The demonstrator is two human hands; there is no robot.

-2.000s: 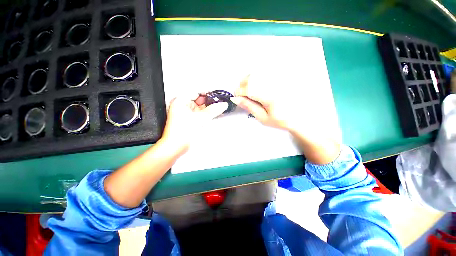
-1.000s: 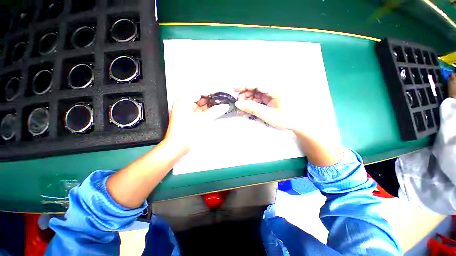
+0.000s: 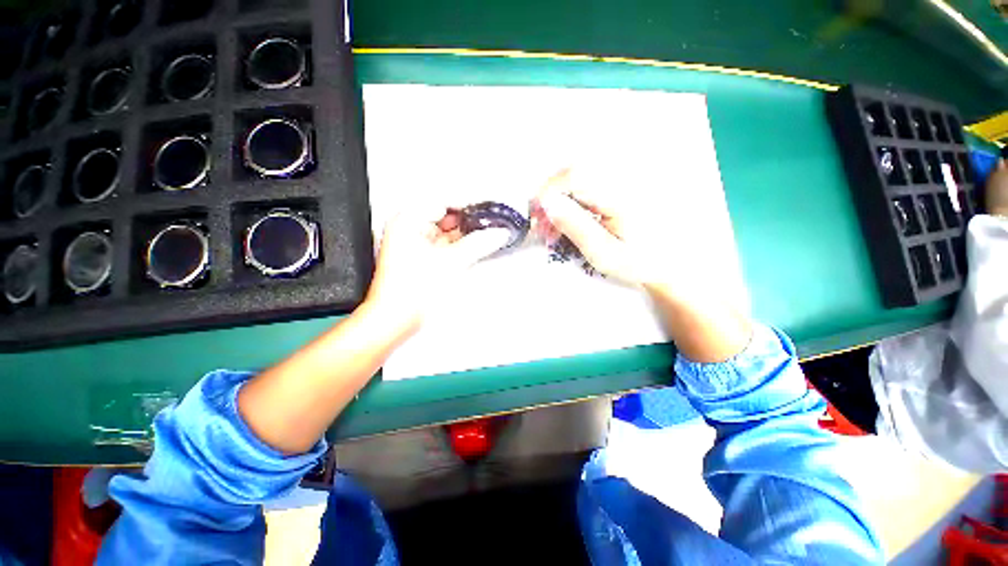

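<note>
My left hand [image 3: 426, 257] is bare and holds a round black watch case [image 3: 493, 217] tilted above the white paper sheet [image 3: 553, 321]. My right hand [image 3: 591, 234] is just to the right of the case, with its thumb and fingertips close together. Its fingertips are overexposed, so I cannot tell whether they pinch a small part. A loose pile of tiny black parts [image 3: 566, 252] lies on the sheet, partly under my right hand.
A large black foam tray [image 3: 221, 305] with round watches in its pockets is at the left. A second foam tray [image 3: 899, 252] is at the right. Clear film [image 3: 127, 420] lies near the front left edge. A person's pale sleeve [image 3: 940, 365] shows at the far right.
My right hand has moved slightly right, away from the watch case, and more of the black parts pile shows. My left hand still holds the case in about the same place.
</note>
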